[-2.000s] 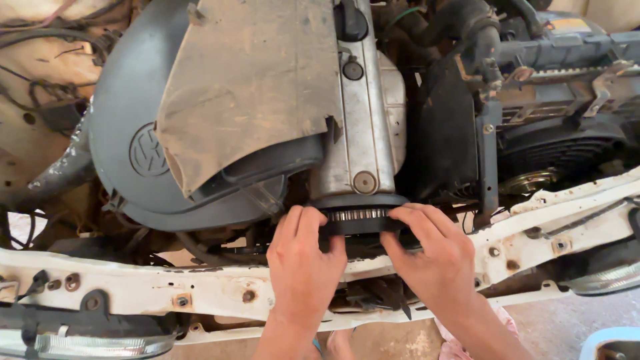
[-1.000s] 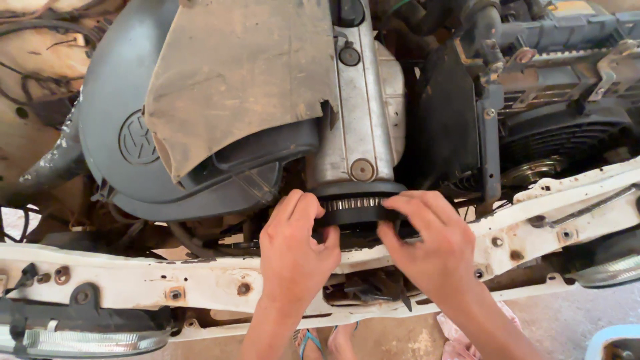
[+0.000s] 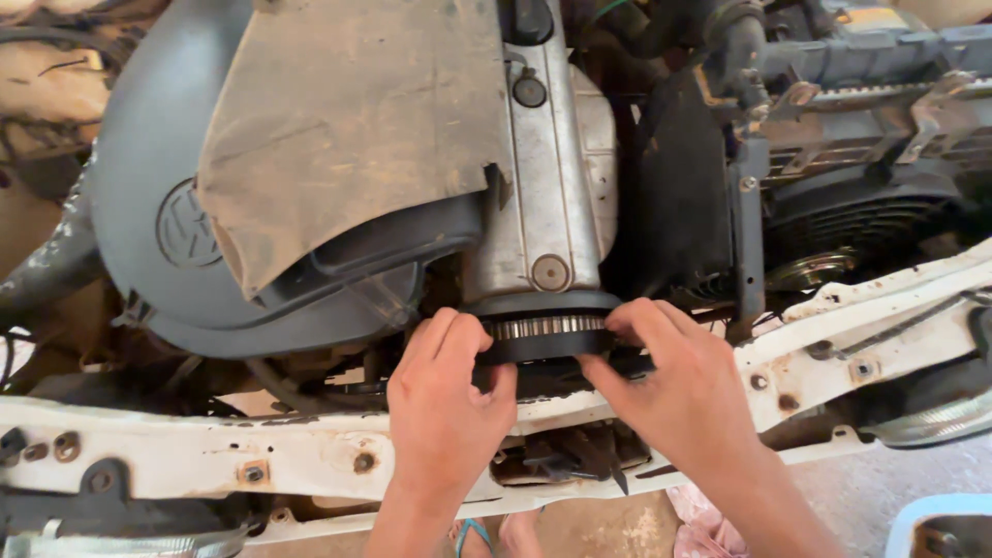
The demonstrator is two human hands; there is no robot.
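Observation:
A black timing belt (image 3: 546, 348) sits partly over the toothed camshaft sprocket (image 3: 542, 327) at the front end of the silver valve cover (image 3: 535, 186). Its outer part overhangs the near side, and the metal teeth show behind it. My left hand (image 3: 453, 395) pinches the belt's left side between thumb and fingers. On the right side, my right hand (image 3: 670, 380) grips it the same way, thumb below and fingers on top. The lower run of the belt is hidden.
A white, rust-spotted front crossmember (image 3: 310, 457) runs below my hands. Left of the valve cover are a round grey air cleaner housing (image 3: 155, 232) and a worn brown sheet (image 3: 356, 116). The radiator fan (image 3: 852, 232) is at right; a blue-rimmed container (image 3: 930, 508) stands on the floor.
Both hands stay at the belt's two sides. The right thumb has shifted inward, under the belt's near edge. Little else has changed.

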